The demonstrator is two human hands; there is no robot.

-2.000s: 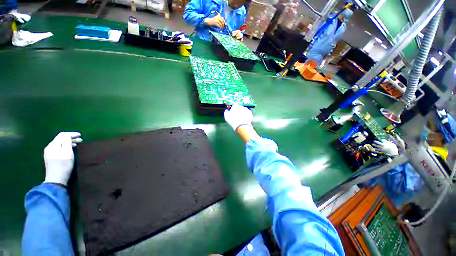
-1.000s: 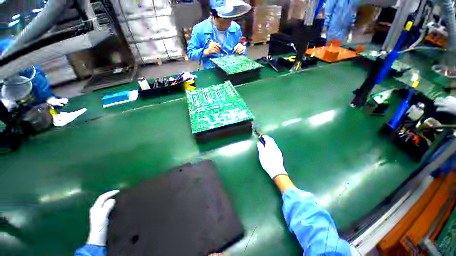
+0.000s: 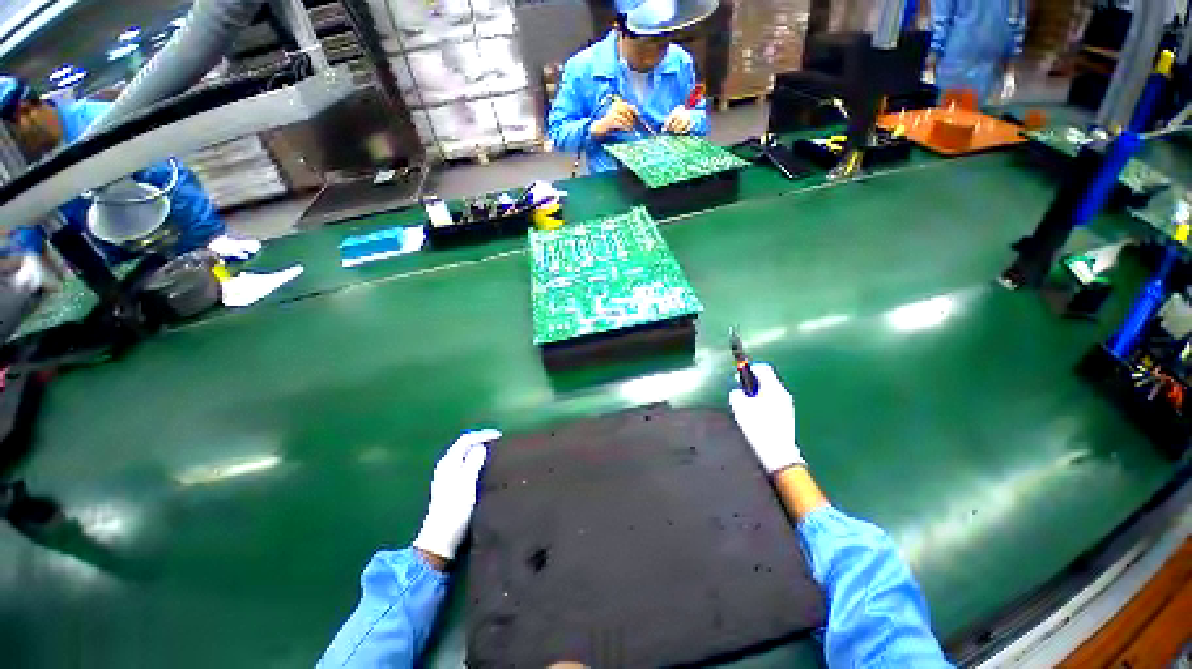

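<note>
A worn black foam pad point(image 3: 634, 542) lies on the green bench in front of me, with nothing on it. My left hand point(image 3: 458, 494), in a white glove, rests along the pad's left edge with the fingers at its far left corner. My right hand point(image 3: 766, 416), gloved, is at the pad's far right corner and holds side cutters point(image 3: 741, 362), jaws pointing away from me. A green circuit board point(image 3: 612, 277) lies on another dark foam block beyond the pad.
A person opposite works with tools on a second board point(image 3: 673, 160). A black tool tray point(image 3: 490, 216), a blue box point(image 3: 374, 244) and an orange fixture point(image 3: 952, 130) stand at the far edge. Blue posts point(image 3: 1135, 307) stand right. Another person is at far left.
My right hand has drawn back from the board's near edge to the pad's far right corner, bringing the cutters. My left hand stays by the pad's left edge. The view has turned.
</note>
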